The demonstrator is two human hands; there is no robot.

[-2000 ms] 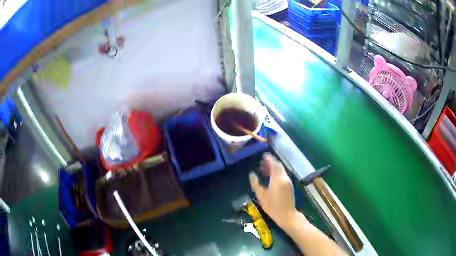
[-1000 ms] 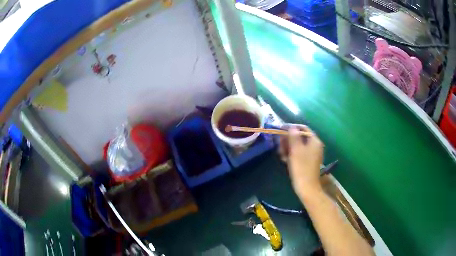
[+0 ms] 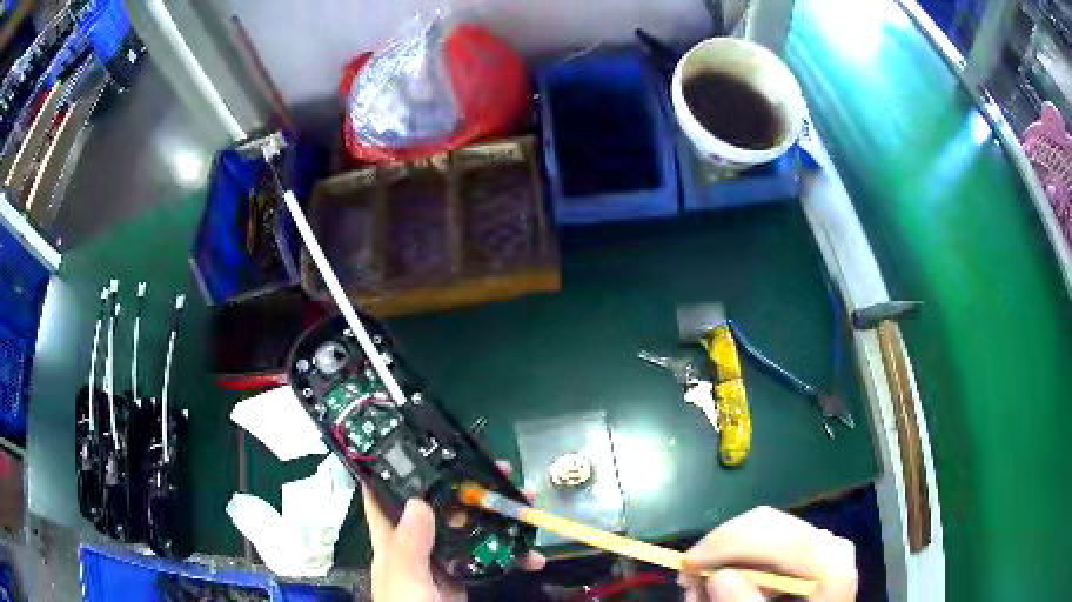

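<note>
My left hand (image 3: 406,547) holds the lower end of a black lock panel (image 3: 411,453), tilted, its open back up with green circuit board and red wires showing. A white ribbon cable (image 3: 333,282) trails from the panel toward the upper left. My right hand (image 3: 776,555) grips the light wooden handle of a grease brush (image 3: 588,532). The orange-brown tip is at the round opening in the panel's lower part; whether it touches is hard to tell. The grease tub (image 3: 735,104) stands at the back right, dark brown inside.
A yellow-handled hammer (image 3: 729,400), keys (image 3: 688,379) and blue-handled pliers (image 3: 790,374) lie right of centre. A small round brass part (image 3: 570,470) lies on a clear sheet. A brown three-section tray (image 3: 429,223) and blue bin (image 3: 608,141) stand behind. Several black panels (image 3: 129,470) lie left.
The view has shifted down and left. The brush has moved from the grease tub to the panel in my right hand. The panel and my left hand now show.
</note>
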